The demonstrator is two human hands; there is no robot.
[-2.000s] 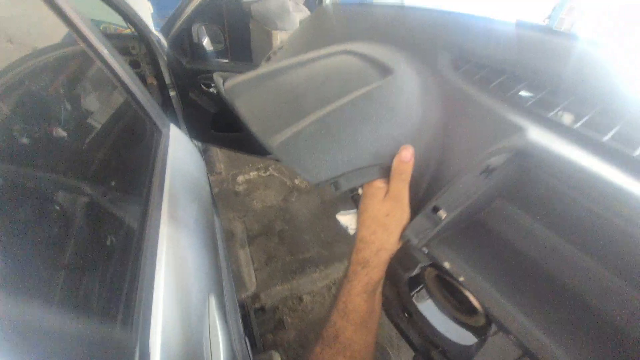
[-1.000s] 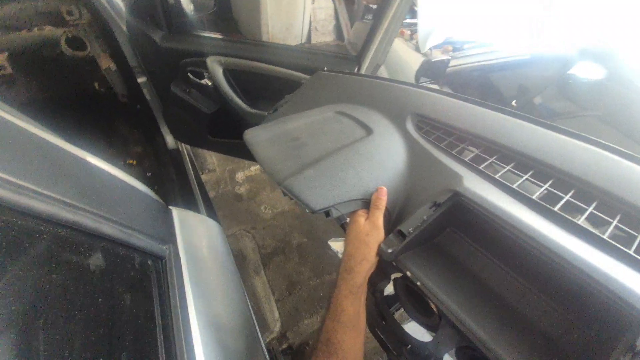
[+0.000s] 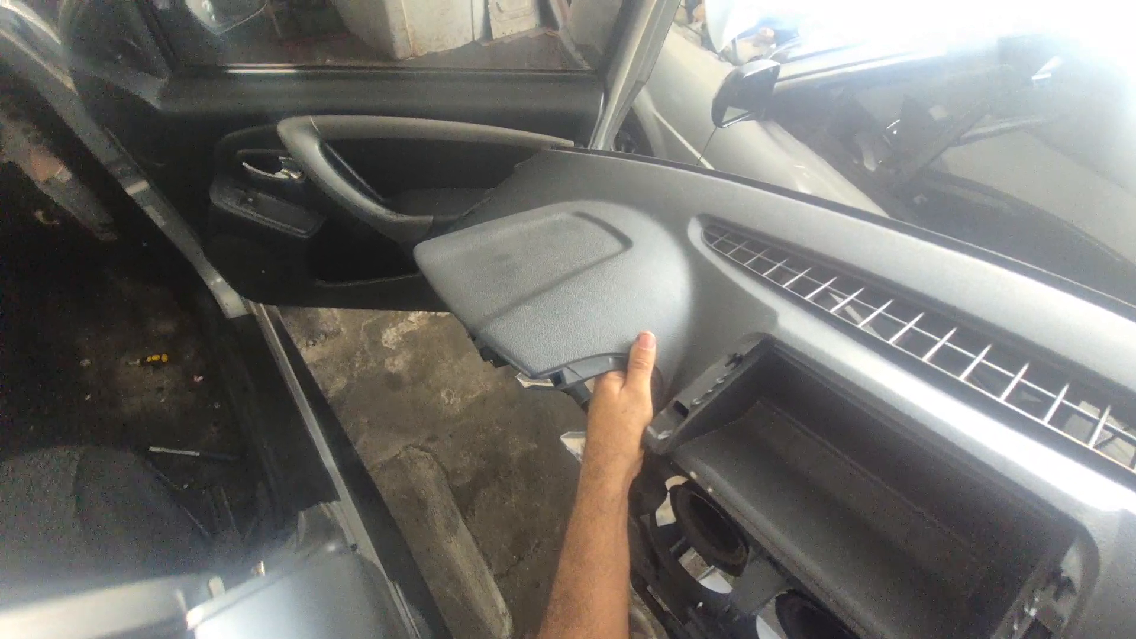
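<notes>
My left hand (image 3: 626,390) grips the near edge of a dark grey car dashboard (image 3: 541,275) at its rounded end. The thumb lies on top, and the fingers are hidden beneath the edge. Right of the hand, the dashboard has a deep rectangular recess (image 3: 879,479), with round openings (image 3: 710,532) in the structure below it. A long slotted grille (image 3: 887,324) runs along its upper face. The right part of the dashboard passes out of view. My right hand is not in view.
An open car door with a black inner panel (image 3: 408,98) stands behind the dashboard's end. A metal door sill (image 3: 311,426) and dark car interior lie left. Stained concrete floor (image 3: 426,373) shows below. A silver car with a side mirror (image 3: 745,91) is at upper right.
The view has swung, showing more of the dashboard and the open door's inner panel. My left hand keeps its hold on the same edge throughout.
</notes>
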